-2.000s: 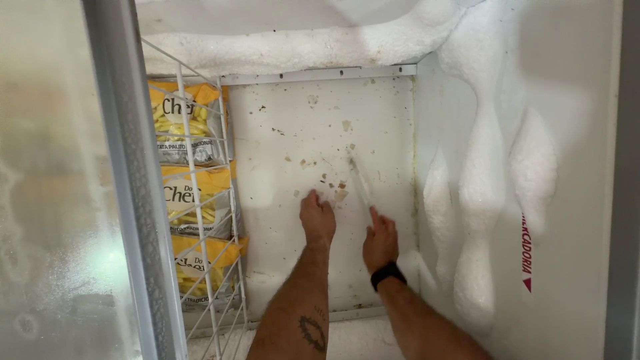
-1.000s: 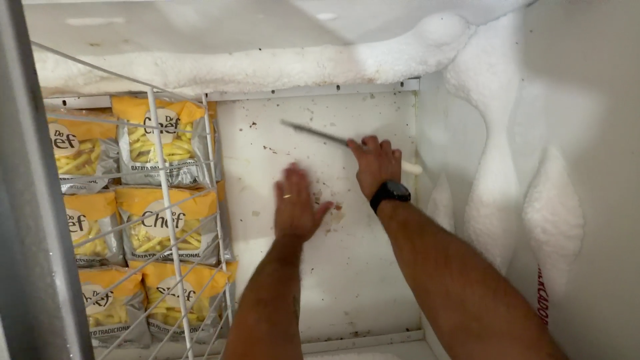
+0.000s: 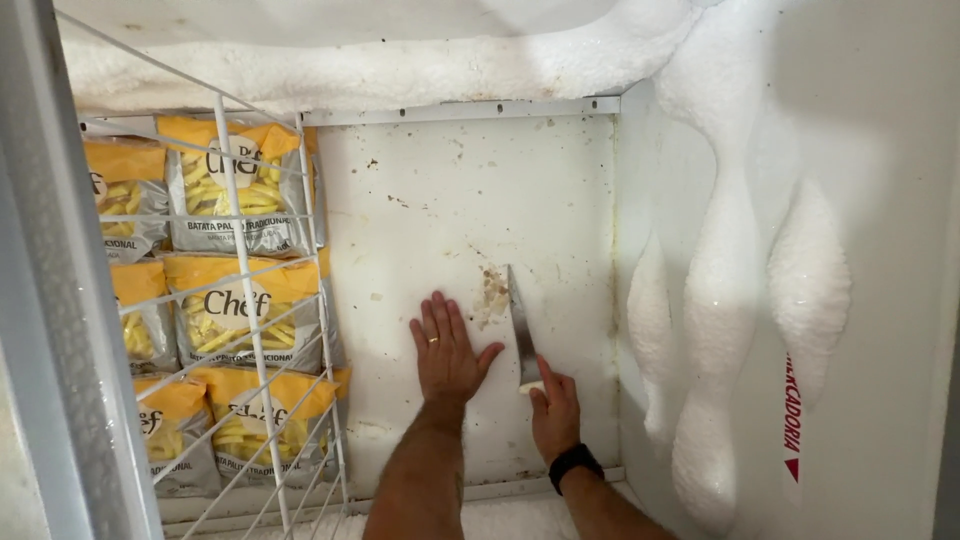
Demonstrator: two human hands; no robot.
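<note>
My right hand, with a black watch on its wrist, is closed around the pale handle of a knife. The metal blade points up along the white freezer floor, its tip beside a patch of brownish flakes. Left of the knife, my left hand lies palm down on the same panel, fingers spread a little and a ring on one finger; it holds nothing. Dark specks and crumbs are scattered over the panel.
At left, a white wire divider stands in front of stacked bags of frozen potato sticks. Thick frost lines the upper edge, and lumpy ice clings to the right wall. A metal frame edge borders the far left.
The knife blade, slanted up to the left one second ago, now points nearly straight up. My left hand, blurred and raised-looking before, now rests flat. The view has shifted.
</note>
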